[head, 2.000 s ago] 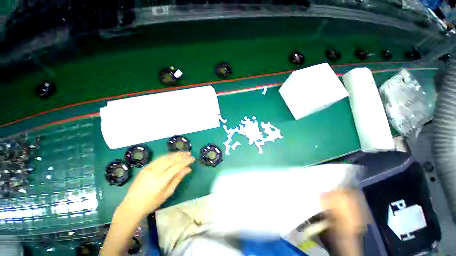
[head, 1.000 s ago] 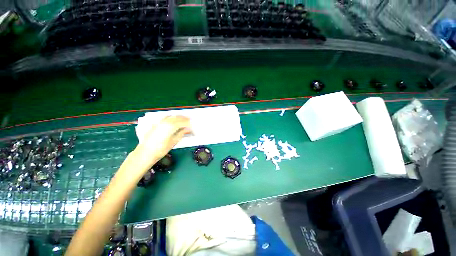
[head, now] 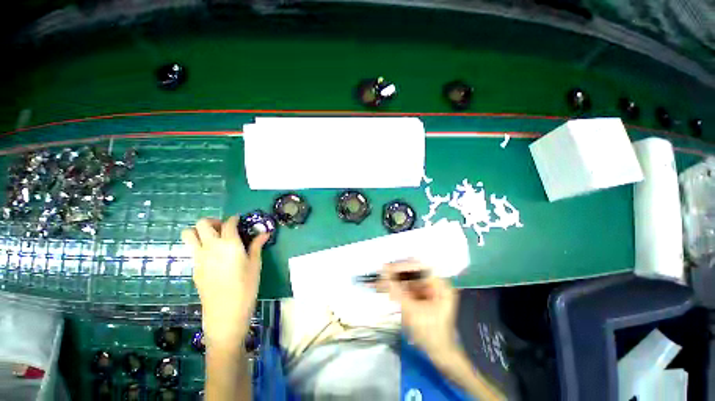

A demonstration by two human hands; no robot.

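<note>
My left hand (head: 223, 266) has its fingers on a round black housing (head: 256, 226) at the left of the green mat. Three more black housings (head: 353, 206) stand in a row to its right. My right hand (head: 419, 298) holds dark tweezers (head: 392, 276), tip pointing left, over a white sheet (head: 329, 270) at the mat's front edge. The hand and tool are blurred. A stack of white sheets (head: 335, 153) lies behind the housings. Small white pieces (head: 473, 207) lie in a loose heap to the right.
A clear tray (head: 168, 227) with small metallic parts (head: 59, 188) is at left. Housings on the belt (head: 459, 95) are at the back. A white box (head: 586, 158), white roll (head: 658, 207) and clear bag (head: 700, 211) are at right. A dark bin (head: 584, 329) and housing tray (head: 145, 362) are below.
My left hand has moved from the sheet stack to the leftmost housing. A white sheet now lies at the front. My right hand has come from the bin to over it with the tweezers.
</note>
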